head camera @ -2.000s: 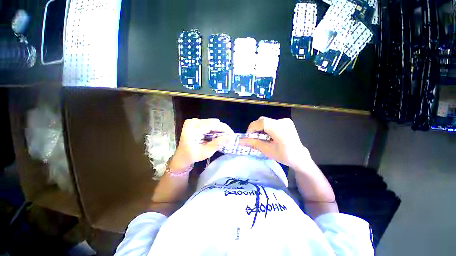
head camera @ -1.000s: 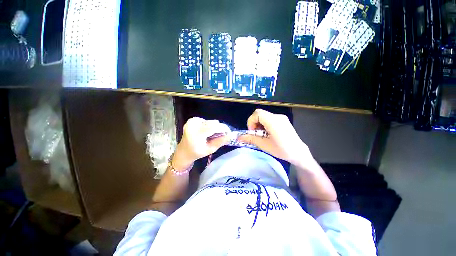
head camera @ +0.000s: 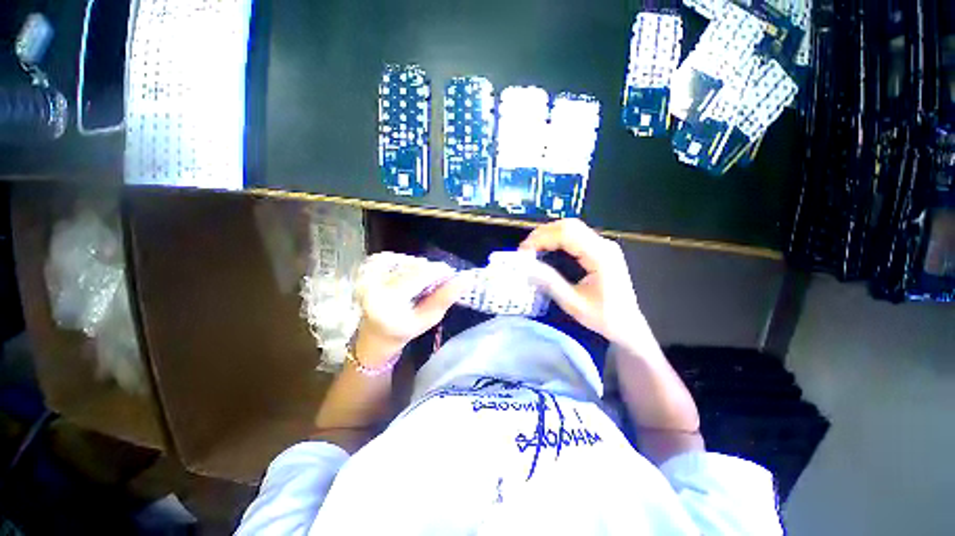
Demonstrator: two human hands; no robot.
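Note:
My left hand [head camera: 403,296] and my right hand [head camera: 586,277] are in front of my body, below the table edge. Between them they hold a whitish dome sheet [head camera: 505,289] with rows of small dots, each hand pinching one end. On the table lie two bare blue circuit boards [head camera: 403,131] at the left of a row and two boards with white dome sheets on their upper parts [head camera: 571,141] at the right. No board can be made out in my hands.
Finished boards [head camera: 723,84] lie heaped at the right, beside black trays [head camera: 874,136]. A long white stack of dome sheets [head camera: 189,94] and a phone [head camera: 106,63] lie at the left. Open cardboard boxes [head camera: 225,345] with crumpled clear film [head camera: 84,277] stand below the table edge [head camera: 419,206].
The dome sheet between my hands now faces up more and shows more of its surface. My left hand has moved a little left. The view has shifted slightly.

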